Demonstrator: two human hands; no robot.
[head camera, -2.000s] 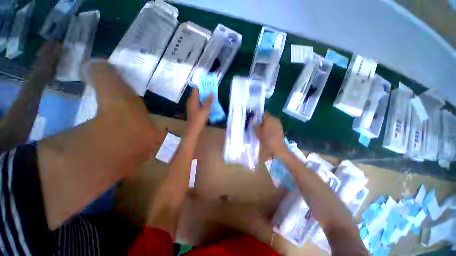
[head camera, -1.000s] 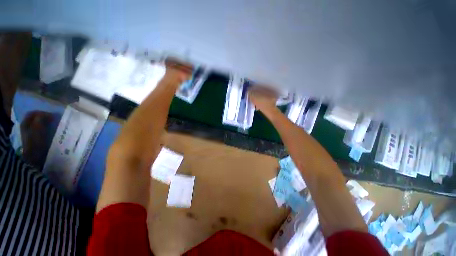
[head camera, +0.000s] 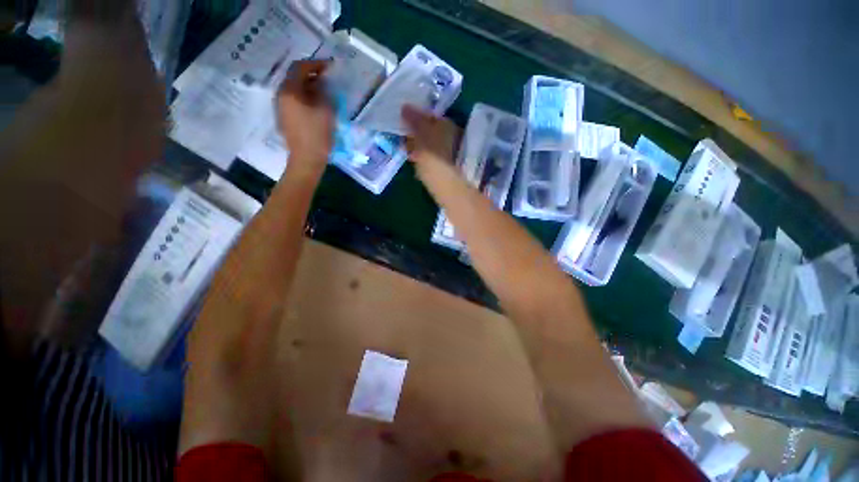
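Observation:
A clear blister tray (head camera: 394, 104) lies tilted on the green belt, with round shapes and a dark part inside. My right hand (head camera: 429, 137) is at its lower right edge, fingers on the tray. My left hand (head camera: 307, 105) is just left of the tray, blurred, with a light blue leaflet (head camera: 343, 132) at its fingers. Another tray part with blue paper (head camera: 375, 165) shows beneath the tray, between my hands. Whether my right fingers grip or only touch the tray is hard to tell.
More trays (head camera: 550, 160) and white cartons (head camera: 690, 212) line the belt. A white carton (head camera: 174, 268) stands by another person's blurred arm (head camera: 71, 188) at left. A white slip (head camera: 379, 385) lies on the brown bench (head camera: 330, 311). Leaflets lie lower right.
The overhead panel no longer covers the upper view. My hands remain over the belt, now around one tray. One white slip shows on the bench instead of two.

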